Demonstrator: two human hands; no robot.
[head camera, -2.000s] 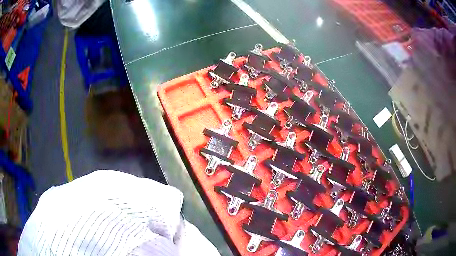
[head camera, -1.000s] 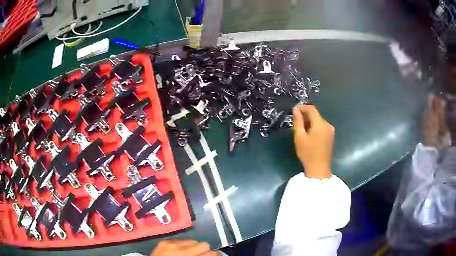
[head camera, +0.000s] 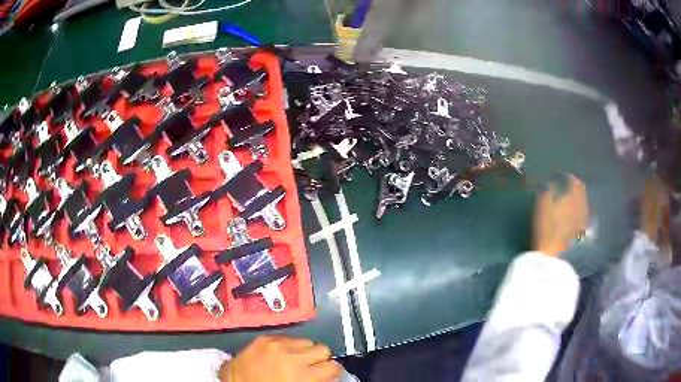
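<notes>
My left hand is low at the bottom edge, partly cut off, fingers curled; whether it holds something is hidden. My right hand is blurred, over the bench right of the clip pile; a small bright spot shows at its side, but I cannot tell what it is. The dark, glittering pile of spring clips lies right of the orange-red tray. In the tray, black units sit in rows, with silver-handled clips on opposite edges. One clip lies at the pile's near edge.
Pale tape strips are on the green bench between tray and right hand. White slips and a blue pen lie behind the tray. Another person's hand and pale sleeve are at the far right.
The view has swung from the tray to the clip pile. My right hand has moved right, away from the pile's edge. My left hand shows more at the bottom.
</notes>
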